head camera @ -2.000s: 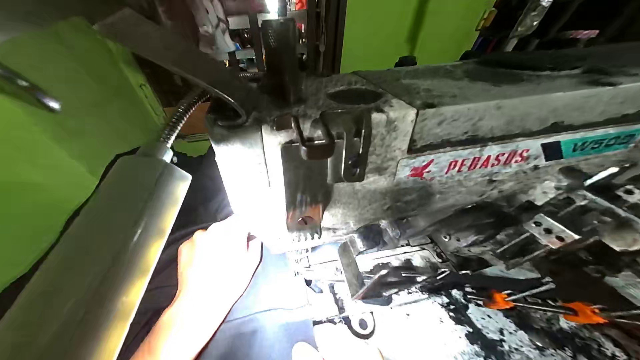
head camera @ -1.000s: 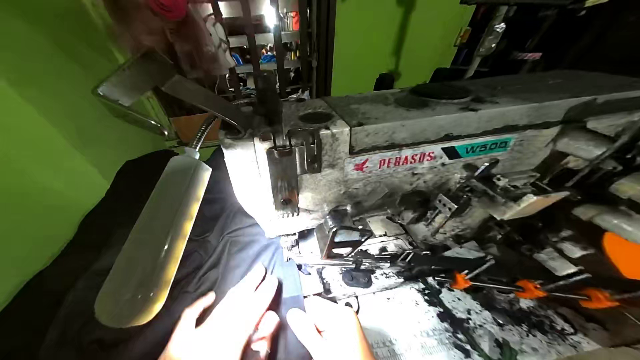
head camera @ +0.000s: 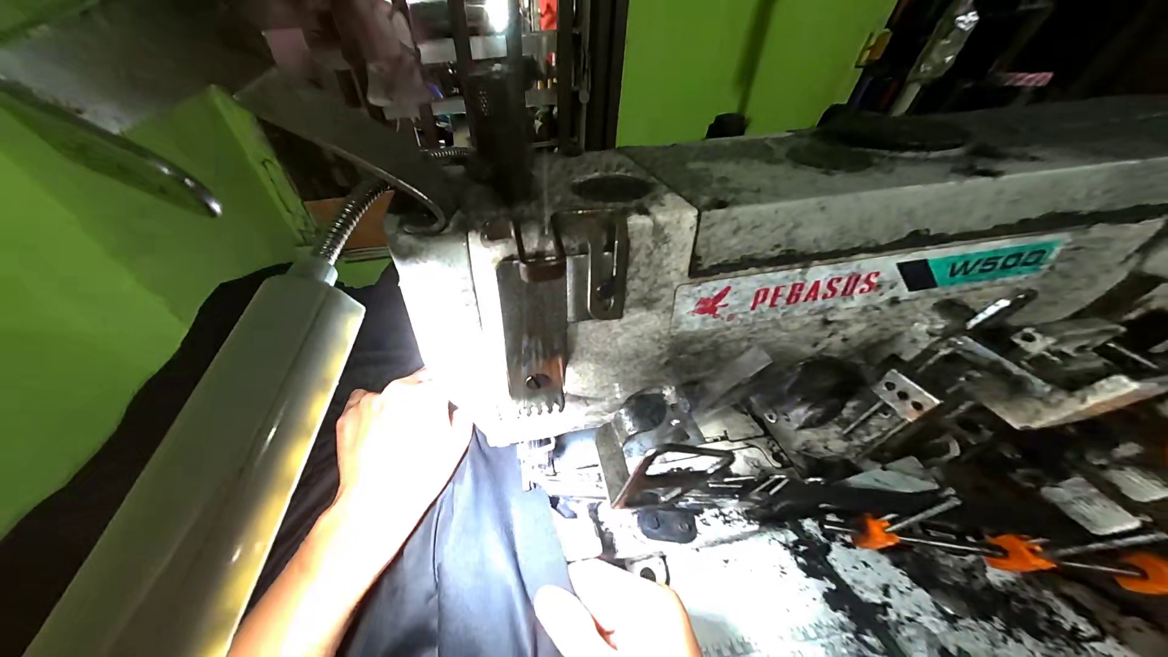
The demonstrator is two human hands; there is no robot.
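Observation:
Dark blue-grey fabric (head camera: 484, 566) lies under the needle area of a worn Pegasus W500 industrial sewing machine (head camera: 630, 365). My left hand (head camera: 401, 447) rests on the cloth beside the machine head, left of the presser foot (head camera: 538, 456), its fingertips partly hidden and washed out by glare. Nearer to me, my right hand (head camera: 620, 611) pinches the fabric's right edge between thumb and fingers, at the bottom of the view.
A long lamp (head camera: 219, 456) on a flexible metal neck stands left, close to my left forearm. Orange clips on metal rods (head camera: 1017, 552) lie at the lower right. Behind the machine is a green wall (head camera: 730, 64).
Since one second ago, my left hand has moved forward along the cloth to beside the machine head, away from my right hand. The view has moved closer to the machine.

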